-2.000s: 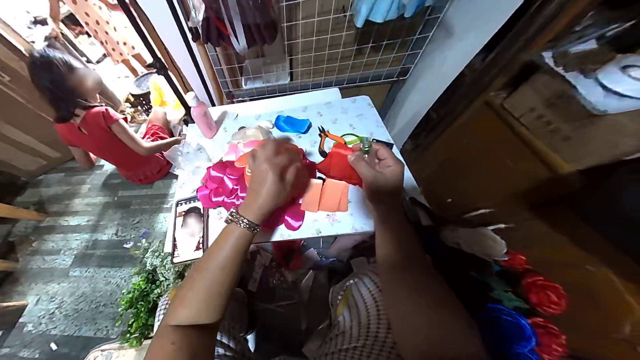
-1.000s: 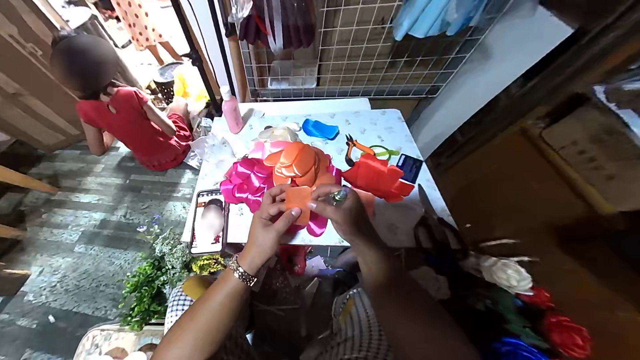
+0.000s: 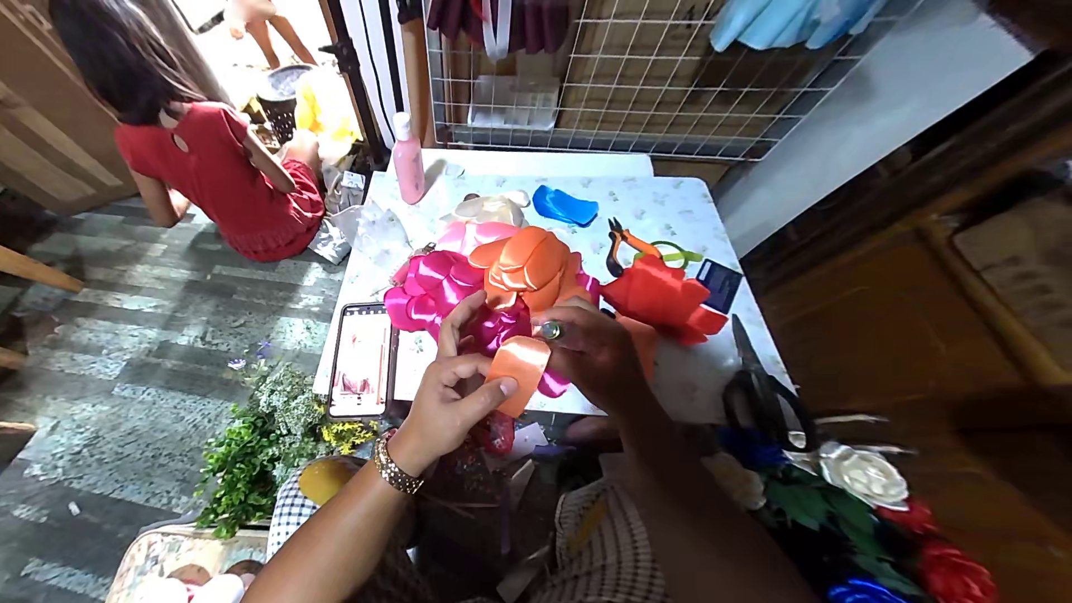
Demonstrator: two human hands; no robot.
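My left hand [image 3: 456,394] holds an orange satin petal piece [image 3: 519,373] between thumb and fingers above the table's near edge. Close at its right, my right hand [image 3: 590,347] is bent with thumb and fingers together near the piece's upper edge; a small greenish object [image 3: 550,330] shows at its fingers. Whether it grips the petal too is unclear. Behind the hands lie an orange satin flower [image 3: 536,264] and magenta satin petals [image 3: 431,289]. Red satin pieces [image 3: 657,297] lie to the right, beside orange-handled pliers [image 3: 624,244].
A phone [image 3: 362,360] lies at the table's left edge, a pink bottle [image 3: 409,163] at the back left. Blue pieces [image 3: 565,206] lie at the back. Black scissors [image 3: 766,394] are at the right edge. A person in red [image 3: 222,176] sits on the floor at left.
Two seconds ago my hands were apart, the left over the flower, the right by the red pieces. Both have come together in front of the flower, with the orange piece in my left hand.
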